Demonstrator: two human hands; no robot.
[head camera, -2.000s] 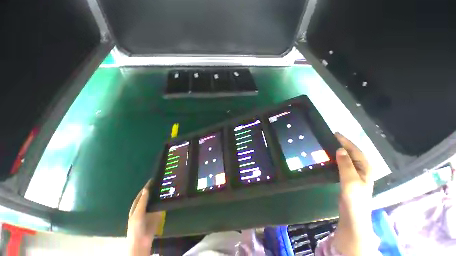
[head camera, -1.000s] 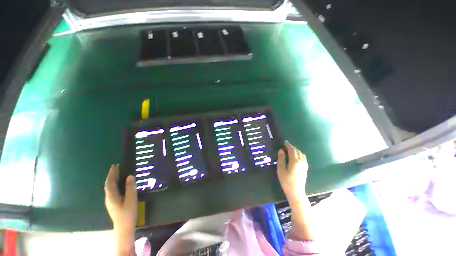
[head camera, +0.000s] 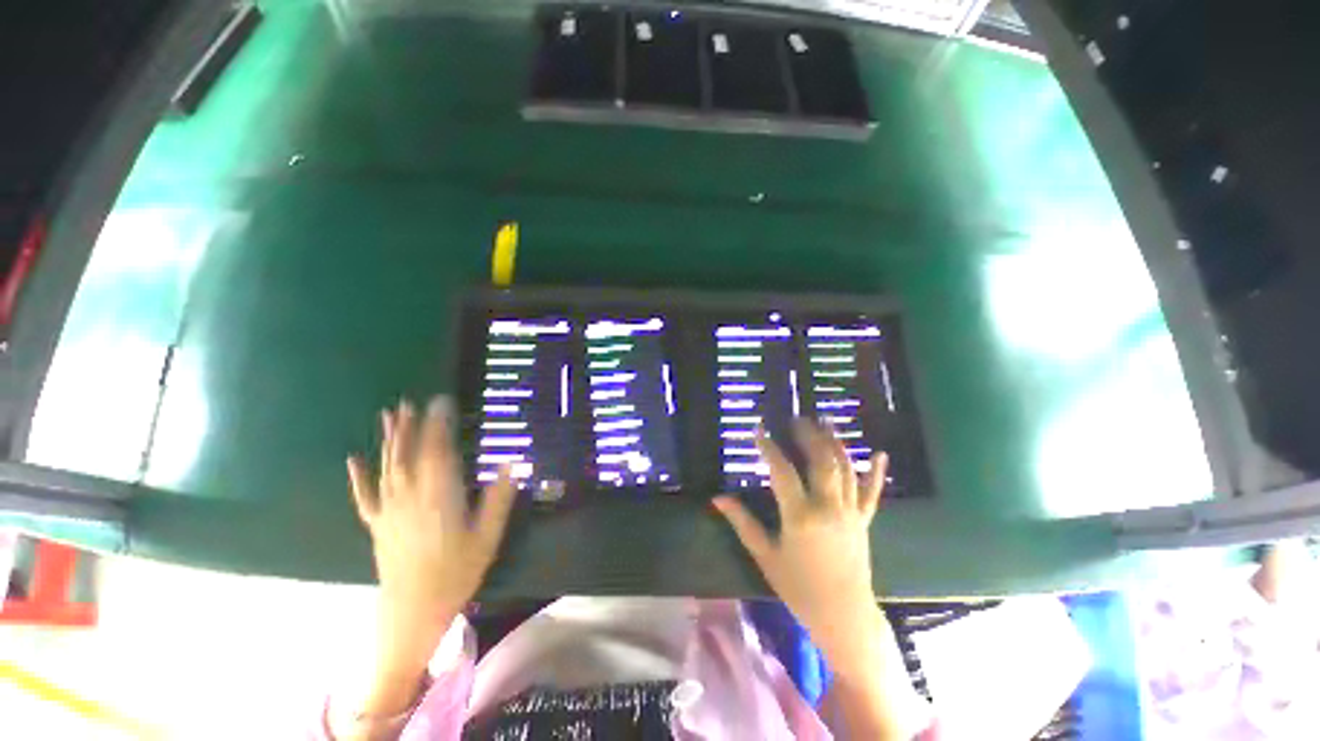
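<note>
A black four-slot tray (head camera: 695, 304) lies flat on the green mat in front of me. It holds four phones side by side, split into two pairs; each screen, such as the second phone's (head camera: 630, 398), is dark with lines of text. My left hand (head camera: 432, 507) is open with fingers spread at the tray's lower left, its thumb by the leftmost phone. My right hand (head camera: 814, 528) is open with fingers spread over the lower ends of the two right phones. Both hands hold nothing; whether fingertips touch the screens cannot be told.
A second tray (head camera: 702, 119) with dark phones stands farther back on the green mat (head camera: 362, 232). A yellow strip (head camera: 504, 253) is behind the near tray. A blue bin (head camera: 1107, 651) and a white sheet (head camera: 1003, 662) are at lower right. Black panels flank the bench.
The near tray was held tilted, then lowered onto the mat. Two screens changed from coloured blocks to text. My hands have let go of the tray's sides and moved over its lower part.
</note>
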